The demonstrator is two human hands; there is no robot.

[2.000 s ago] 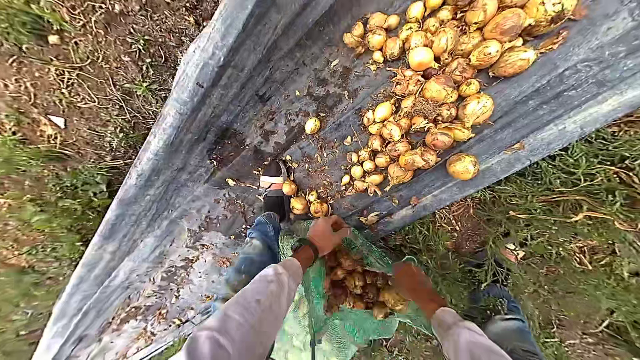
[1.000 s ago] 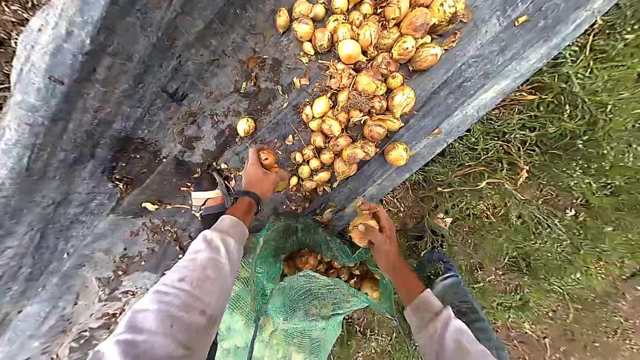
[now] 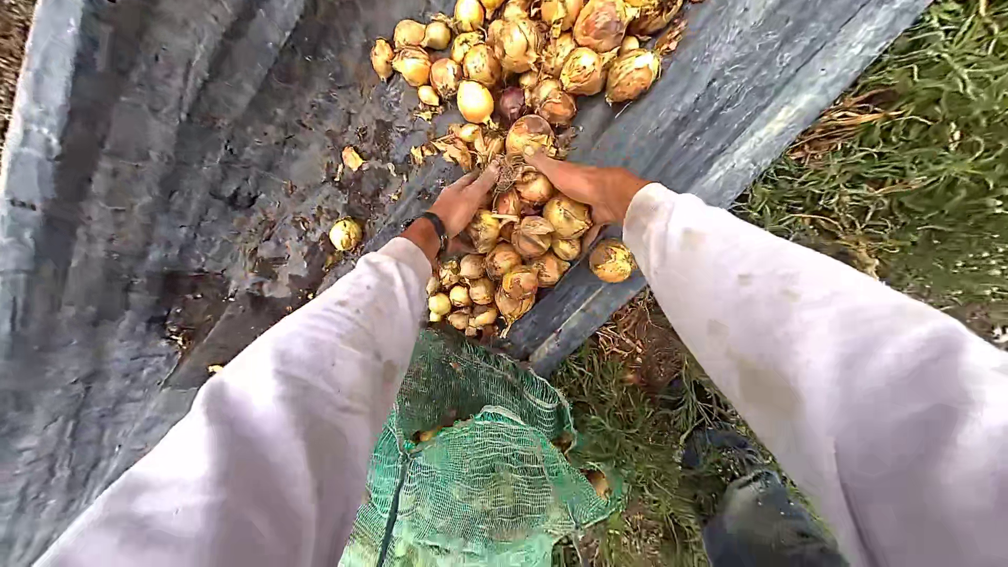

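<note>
A group of yellow onions [image 3: 531, 236] lies on the grey plastic sheet between my two hands. My left hand [image 3: 461, 201], with a dark band at its wrist, rests against their left side, fingers partly hidden. From the right, my right hand [image 3: 587, 185] curves around the same onions, its fingertips partly hidden too. Neither hand is plainly closed on a single onion. Below them is a green mesh bag [image 3: 488, 465] with onions showing dimly inside. Smaller onions [image 3: 472, 291] lie between my hands and the bag.
A larger heap of onions [image 3: 520, 47] lies beyond my hands. One small onion [image 3: 345, 234] sits apart on the grey plastic sheet [image 3: 118, 236], and another onion [image 3: 612, 261] lies near its right edge. Grass [image 3: 906, 181] borders the sheet. My trouser leg [image 3: 764, 520] is at lower right.
Both hands have moved forward from near the bag to the onions on the sheet. The onions held in my left and right hands a second ago are no longer seen in them.
</note>
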